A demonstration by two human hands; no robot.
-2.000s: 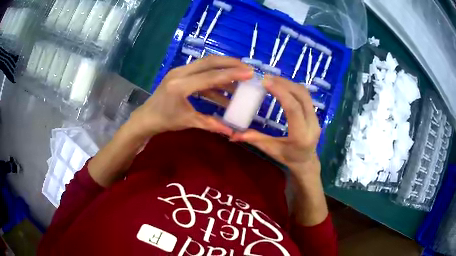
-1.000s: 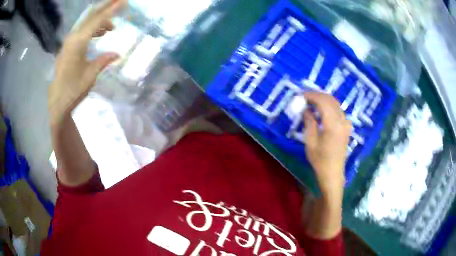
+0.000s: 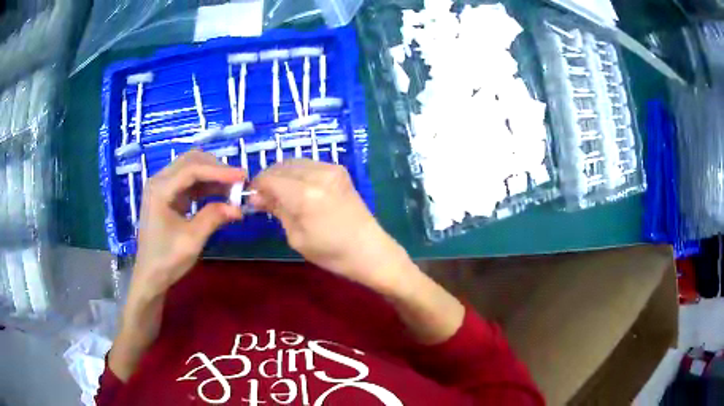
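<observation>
My left hand [image 3: 186, 210] and my right hand [image 3: 317, 210] meet above the near edge of the blue parts tray [image 3: 361, 143]. My left fingers pinch a small white part [image 3: 237, 193]. My right fingertips touch a thin white rod end [image 3: 251, 193] that meets it. Much of both pieces is hidden by the fingers. In the blue tray, T-shaped parts [image 3: 275, 79] lie in rows, white rods with short crossbars.
A white heap of flat parts [image 3: 476, 119] lies in a clear tray right of the blue tray. A ribbed clear tray [image 3: 595, 119] stands farther right. A white slip [image 3: 229, 21] lies beyond the blue tray. Clear trays [image 3: 24, 182] stand at the left. An open cardboard box [image 3: 571, 317] is below the bench.
The view has turned to the right. My left hand has come from the trays at the left to my right hand, and both now hold small parts together. The white block held earlier is no longer in my hands.
</observation>
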